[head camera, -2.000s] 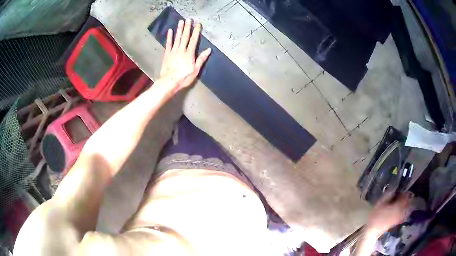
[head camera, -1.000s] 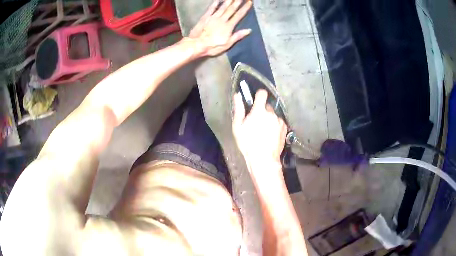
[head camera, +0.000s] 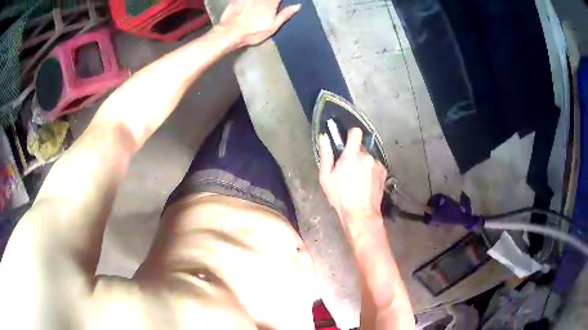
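Note:
The dark fabric strip lies on the pale table and runs out of the top of the picture. My left hand rests at the strip's left side near the top edge, thumb spread onto the strip, other fingers partly cut off. My right hand grips the handle of the steam iron. The iron sits flat over the strip with its pointed tip toward the top. The iron and my right hand hide the strip's near end.
A dark stack of cut pieces lies on the right, with a narrow dark strip beyond. The iron rest, a white scrap and a pale hose with purple cloth are lower right. Red and pink stools stand left.
My right hand took the iron from its rest and brought it onto the strip. Since one second ago, the iron is slightly lower and farther right in view. My left hand shows nearer the top edge.

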